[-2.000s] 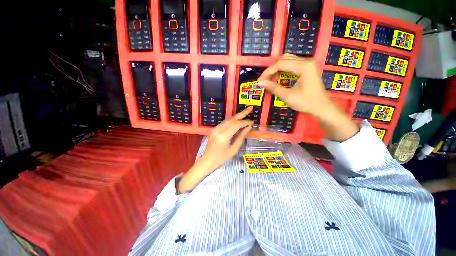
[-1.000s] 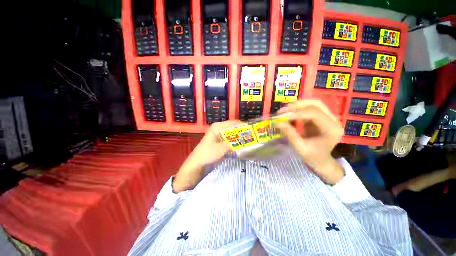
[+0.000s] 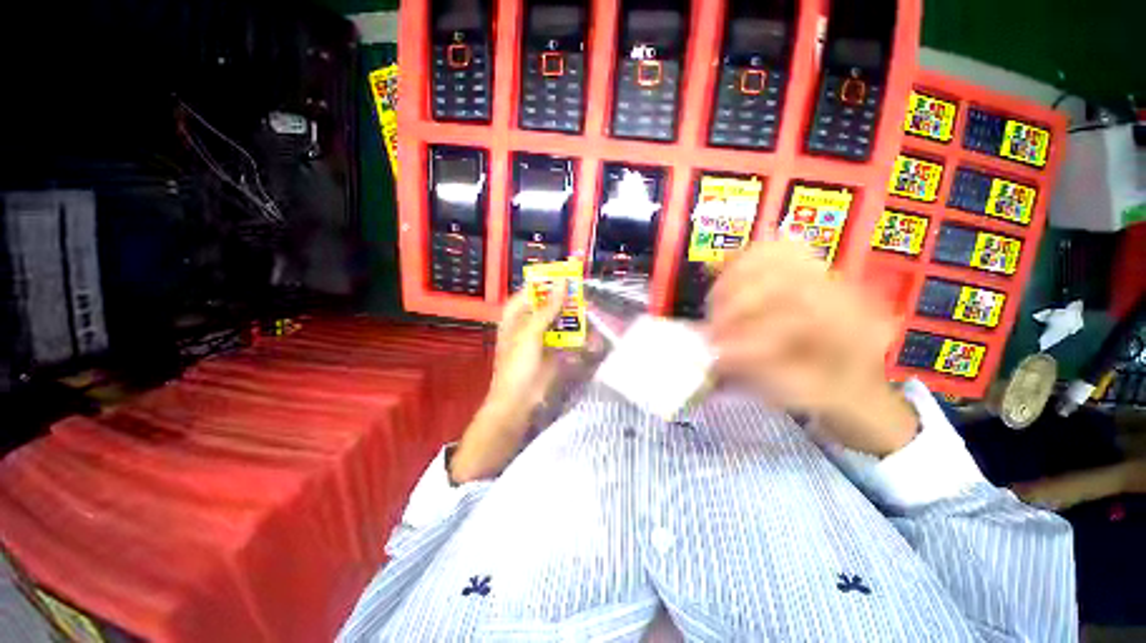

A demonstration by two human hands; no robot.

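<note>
My left hand (image 3: pixel 518 358) holds a yellow screen label (image 3: pixel 557 305) at the near edge of the red phone tray (image 3: pixel 409 239). My right hand (image 3: pixel 804 333) is blurred and holds a white piece (image 3: pixel 656 366), seemingly the back of a label or its backing, above my lap. Shiny clear film (image 3: pixel 610 308) shows between the hands. In the tray's near row, two phones at the right bear yellow labels (image 3: pixel 725 217); the phones to their left, like this keypad phone (image 3: pixel 456 220), and the far row have bare screens.
A finished tray (image 3: pixel 1062 176) of labelled phones lies at the right. A stack of red trays (image 3: pixel 251 452) is at lower left. Spare label sheets (image 3: pixel 387 107) show left of the tray. A black open case (image 3: pixel 163 163) stands far left. A person's arm (image 3: pixel 1081 485) shows at right.
The two near-row phones at the right now show labels in place. The two-label sheet went from my lap into both hands, and now each hand holds a separate piece. The trays appear shifted right in view.
</note>
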